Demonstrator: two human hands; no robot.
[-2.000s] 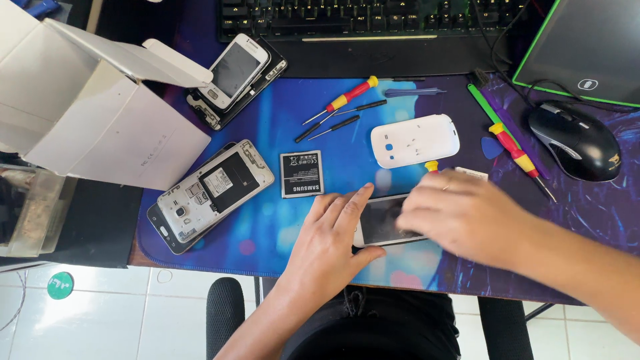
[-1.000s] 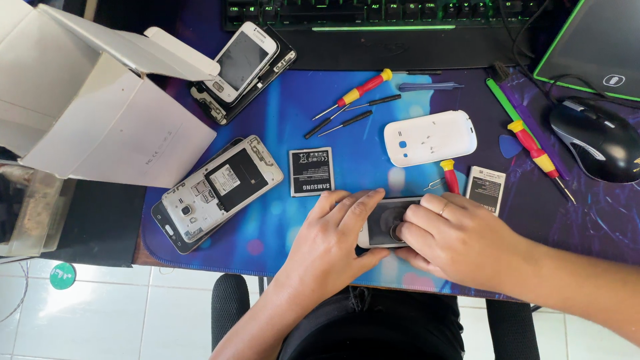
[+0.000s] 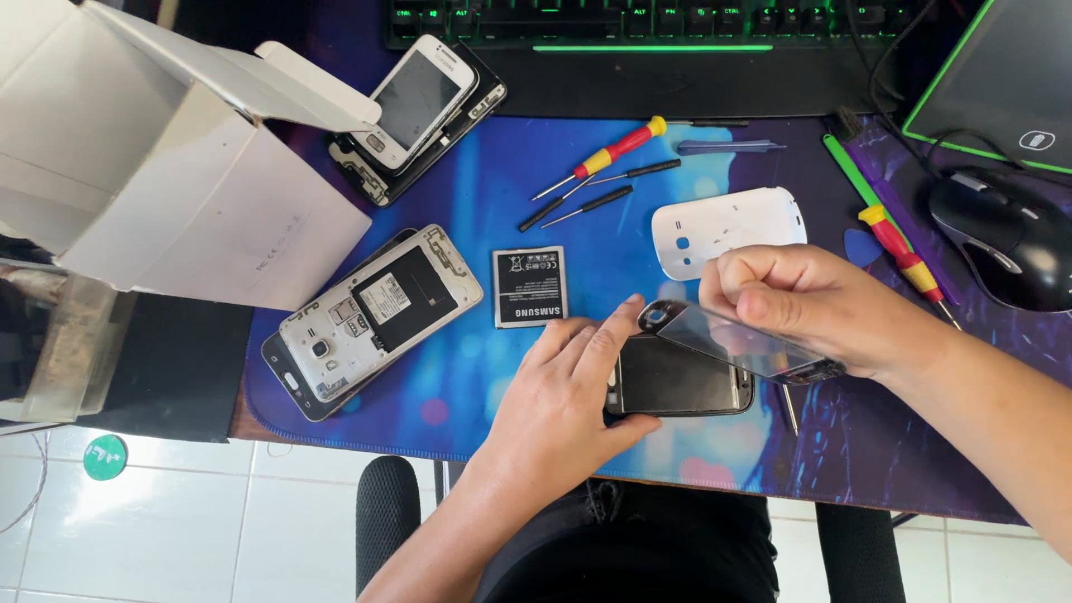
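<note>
My left hand (image 3: 569, 402) grips the left end of a smartphone body (image 3: 680, 377) lying on the desk mat, its dark display facing up. Between the thumb and fingers of my right hand (image 3: 787, 306) is a clear, black-ended front glass panel (image 3: 729, 335), tilted above the phone's right part. A white phone back cover (image 3: 720, 222) lies just behind my right hand. Left of the phone is a Samsung battery (image 3: 530, 287). Farther left, an opened phone with its battery bay bare (image 3: 385, 314) rests on a dark phone front (image 3: 293, 381).
Screwdrivers (image 3: 615, 152) and a blue pry tool (image 3: 729, 146) lie behind; another screwdriver (image 3: 904, 251), a green pry tool (image 3: 863, 180) and a mouse (image 3: 1005, 239) are at right. A keyboard (image 3: 636, 50) spans the back. A white box (image 3: 226, 218) and stacked phones (image 3: 419, 109) stand left.
My right hand has lifted the front glass panel up from the phone body, moving back and to the right. My left hand has stayed at the phone's left end.
</note>
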